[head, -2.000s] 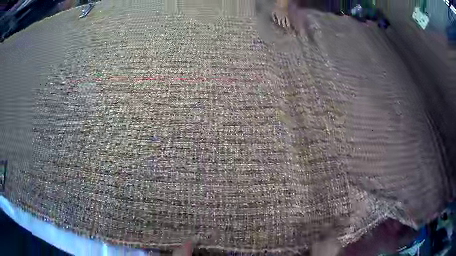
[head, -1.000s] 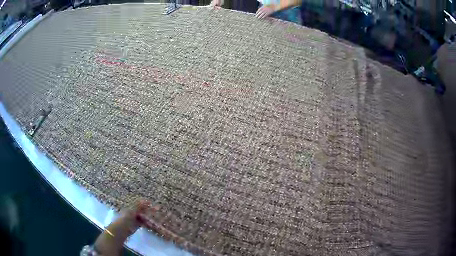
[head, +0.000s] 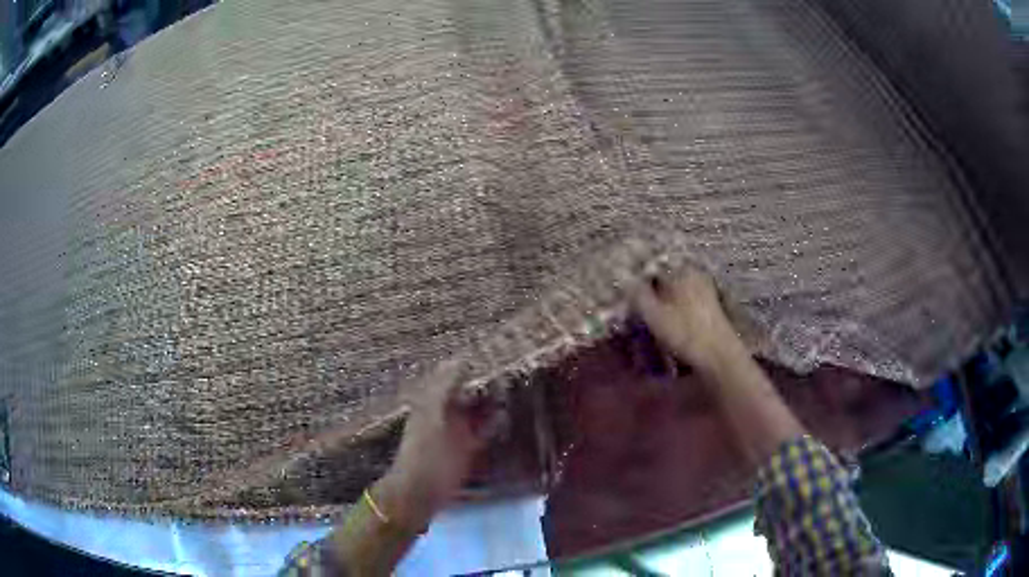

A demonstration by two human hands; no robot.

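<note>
The brown-beige nubby fabric [head: 316, 248] covers most of the table. My right hand [head: 683, 316] grips its fringed near edge, which is lifted and pulled back from the table's near side. My left hand [head: 442, 434] is at the same edge, to the left, blurred, with its fingers closed on the fabric. Between and below my hands the edge arches up, and a dark layer shows beneath it.
The brown-red table top [head: 643, 445] shows at the near right. White-blue underlay paper [head: 491, 535] runs along the near left edge. More fabric lies in ridges at the right. Dark green floor shows at the lower right.
Both hands are now at the near fabric edge; one second ago only my left hand showed. The edge is now lifted. The view has turned, and the other person's hands are out of view.
</note>
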